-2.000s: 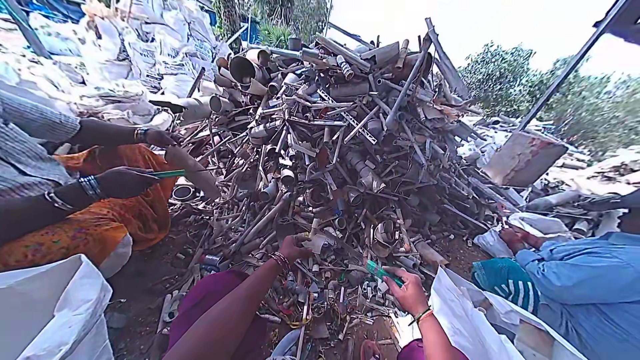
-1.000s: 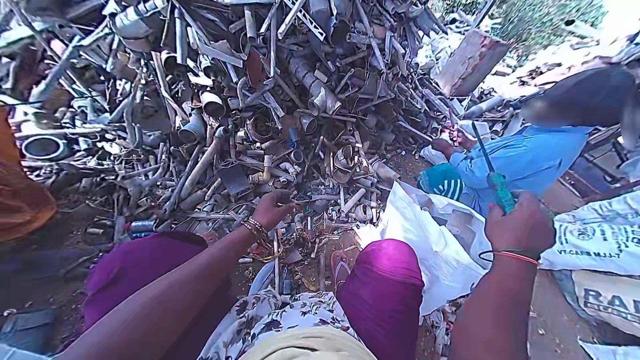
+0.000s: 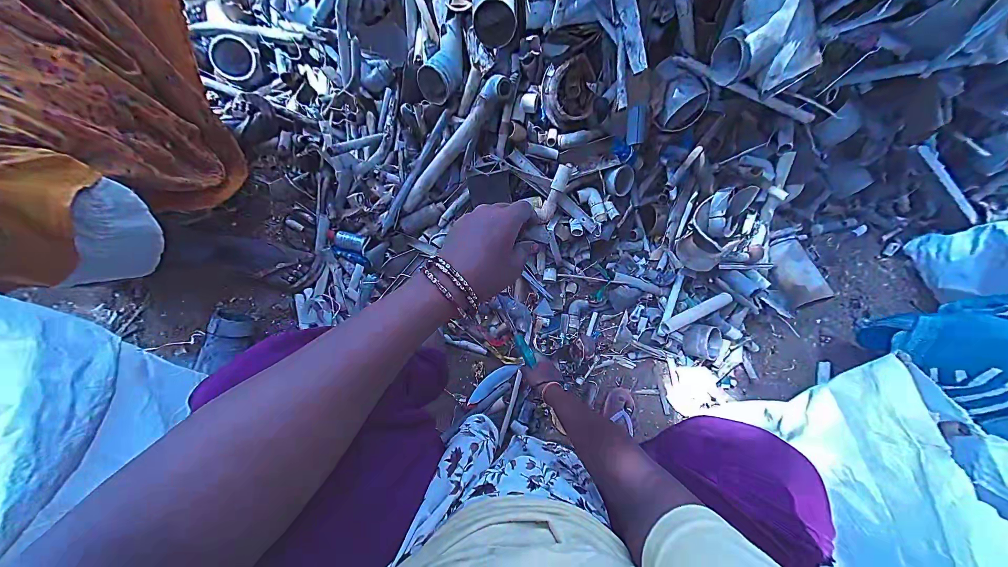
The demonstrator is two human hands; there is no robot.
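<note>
My left hand [image 3: 490, 242], with bangles at the wrist, reaches over the heap of scrap plastic pipes and fittings [image 3: 457, 150]. Its fingertips are at a pale pipe elbow [image 3: 556, 193]; whether they grip it cannot be made out. Lower down and nearer my body, my right hand [image 3: 543, 373] is closed around the green handle [image 3: 524, 350] of a tool whose far end is lost among the scrap. Small broken pipe pieces lie around both hands.
White woven sacks flank me, one at the left [image 3: 79, 425] and one at the right [image 3: 858, 441]. A person's orange clothing [image 3: 118, 102] is at the upper left. A white pipe piece [image 3: 697, 312] lies right of my hands.
My right hand has come down from its raised place at the right, bringing the green-handled tool low between my knees. The view has tilted down and turned left.
</note>
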